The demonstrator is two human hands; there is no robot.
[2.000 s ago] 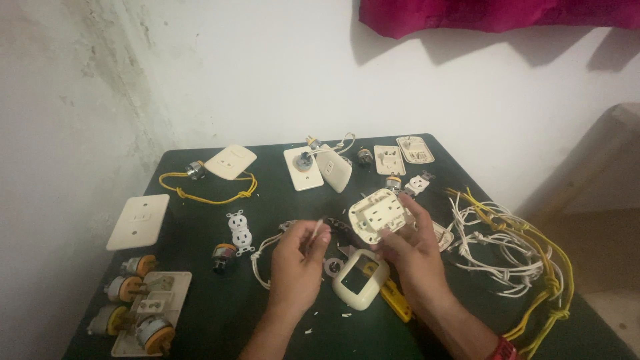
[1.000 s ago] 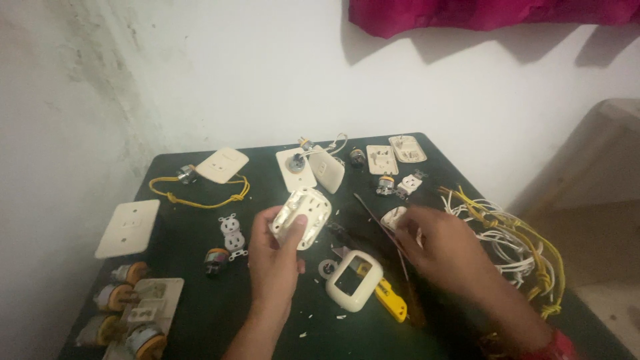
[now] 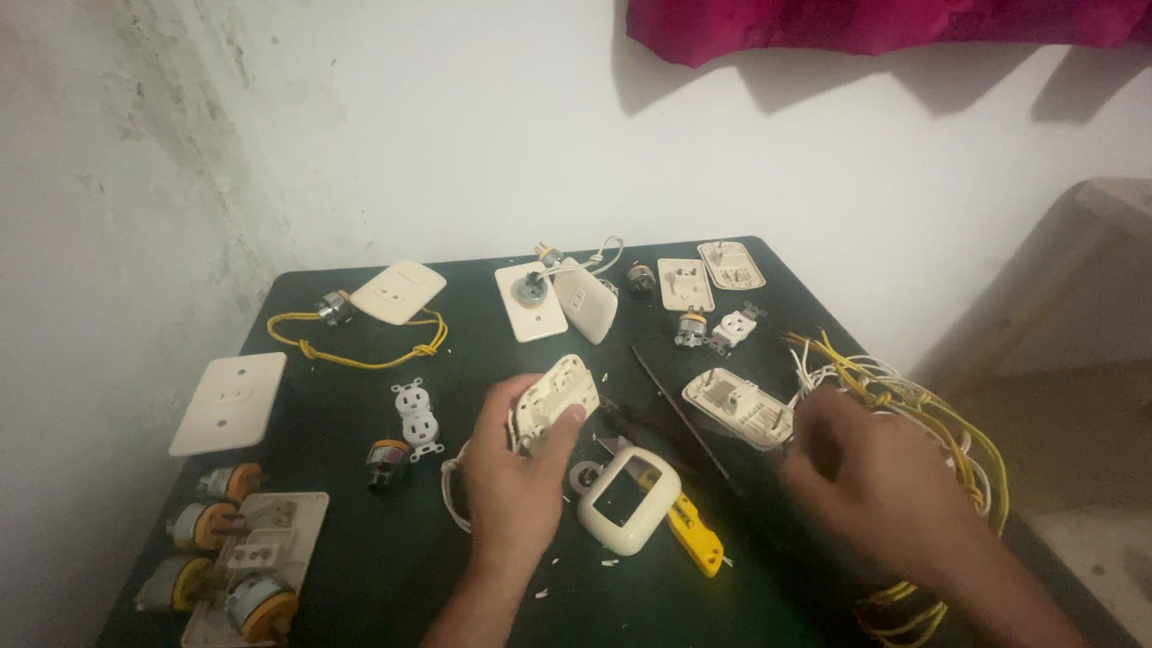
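Observation:
My left hand [image 3: 526, 486] holds a cream plastic outlet housing [image 3: 560, 400] tilted up, thumb on its face. White wire [image 3: 453, 495] loops out beside that wrist. My right hand [image 3: 877, 486], blurred, is over the right side of the table, beside another cream housing [image 3: 738, 407] lying with its inside up; whether its fingers hold anything cannot be told. Between the hands lie a cream rounded frame [image 3: 628, 501], a yellow utility knife [image 3: 697, 535], a thin dark blade-like strip [image 3: 679, 409] and dark-handled pliers, partly hidden.
Bundled white and yellow wires [image 3: 945, 432] lie at the right. Several plugs [image 3: 202, 525] and a cream plate [image 3: 310, 540] are at the near left. Farther back are wall plates [image 3: 531, 306], a white duplex receptacle [image 3: 416, 418], yellow wire [image 3: 360, 362] and opened housings [image 3: 686, 284].
The left hand has tilted the housing more on edge. The right hand has left the dark strip it was touching, which now lies on the table, and moved right toward the wires.

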